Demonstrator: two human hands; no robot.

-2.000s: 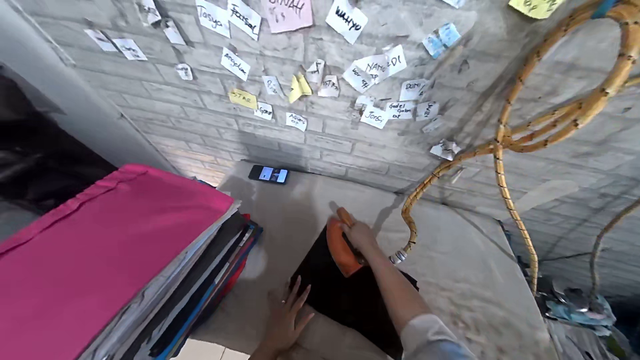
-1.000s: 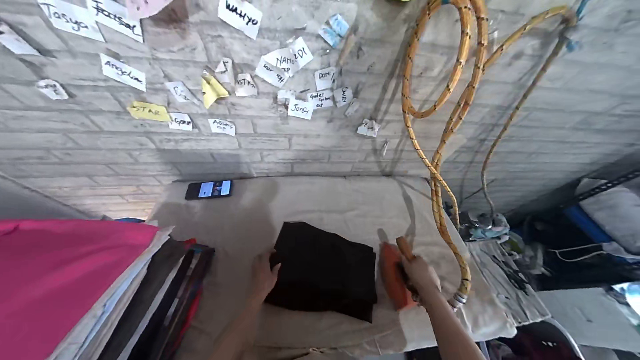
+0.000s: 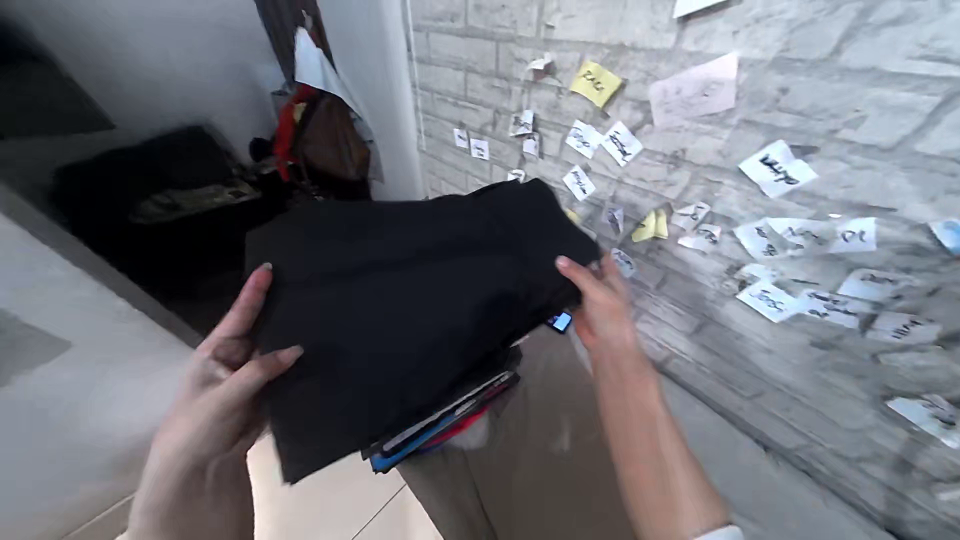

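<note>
A folded black cloth garment [image 3: 420, 285] is held out flat between my two hands, above a stack of folded clothes [image 3: 442, 427] whose edges show below it. My left hand [image 3: 225, 375] grips its left edge, thumb and a finger on top. At the right end, my right hand [image 3: 600, 300] pinches the far corner, thumb on top and fingers beneath. Just past that corner, part of a phone [image 3: 560, 322] with a lit screen shows on the cloth-covered table [image 3: 540, 450]. The pink cloth is not visible now.
A brick-pattern wall [image 3: 750, 187] with many pinned paper notes rises along the right. Tiled floor [image 3: 337, 495] shows below the stack. A white wall edge [image 3: 82, 337] stands at the left, with a dark area, a brown bag [image 3: 334, 142] and hanging cloths beyond.
The black garment, on the table a second ago, is now lifted in both hands over the stack at the left. My right hand has let go of the orange-handled iron. The view has swung left.
</note>
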